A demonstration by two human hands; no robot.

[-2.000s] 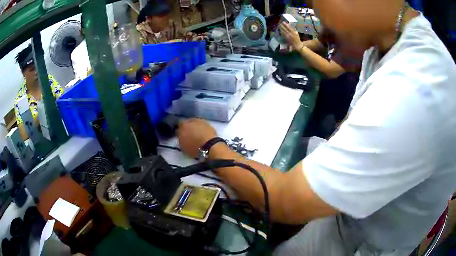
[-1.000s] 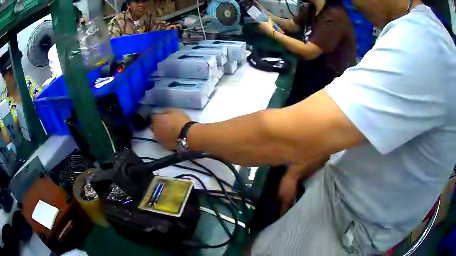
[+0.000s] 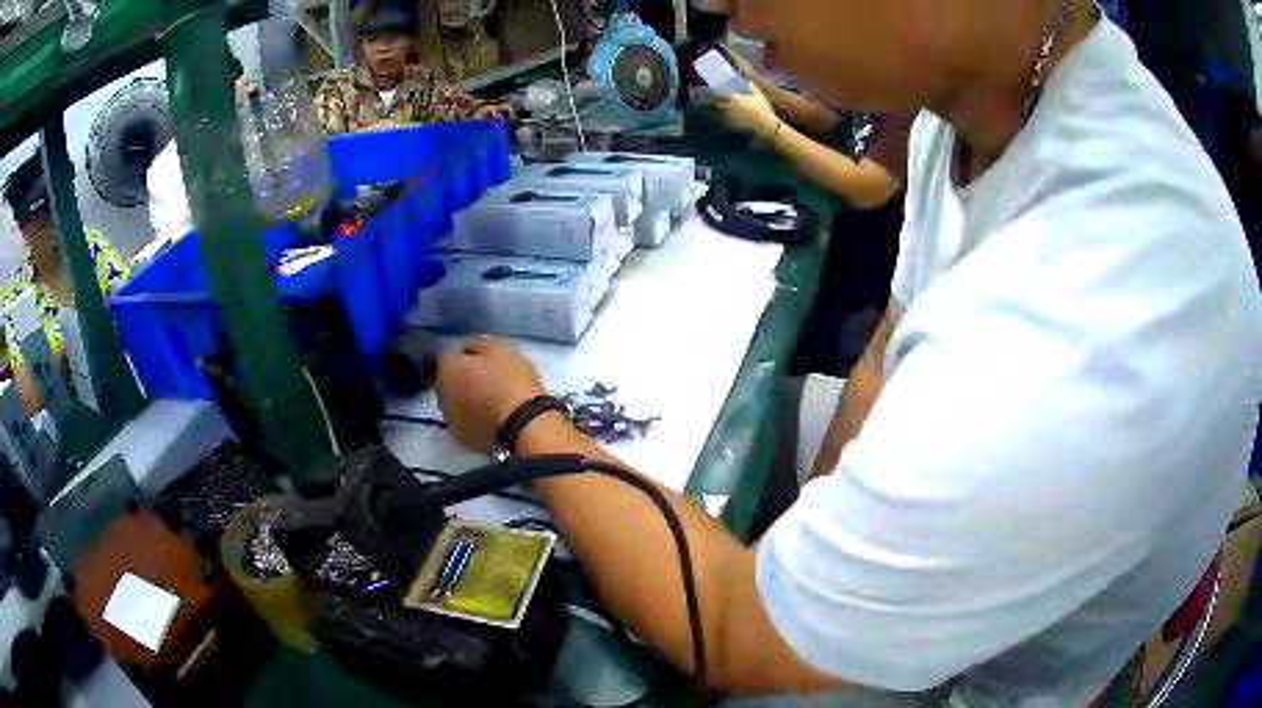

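Observation:
Neither of my hands shows. Nearest in front is a black soldering station [image 3: 415, 643] with a thick black cable. A square tray with a yellow sponge [image 3: 485, 574] sits on it. Left of it stands a yellowish tub [image 3: 284, 588] with small silvery metal parts. Further left is a red-brown wooden box [image 3: 166, 560] with a white paper [image 3: 141, 610] on top. A black round grille [image 3: 215, 484] lies behind the box.
A neighbour's arm [image 3: 623, 553] reaches past the station beside small dark parts [image 3: 605, 414] on white paper. Retail boxes [image 3: 519, 293] are stacked behind. A blue bin [image 3: 401, 249] and green post [image 3: 256, 277] stand left. Other people sit around the bench.
The view has shifted back and forth slightly. The neighbour leaned back, then forward again, with a hand staying near the dark round part by the bin. The small dark parts show again.

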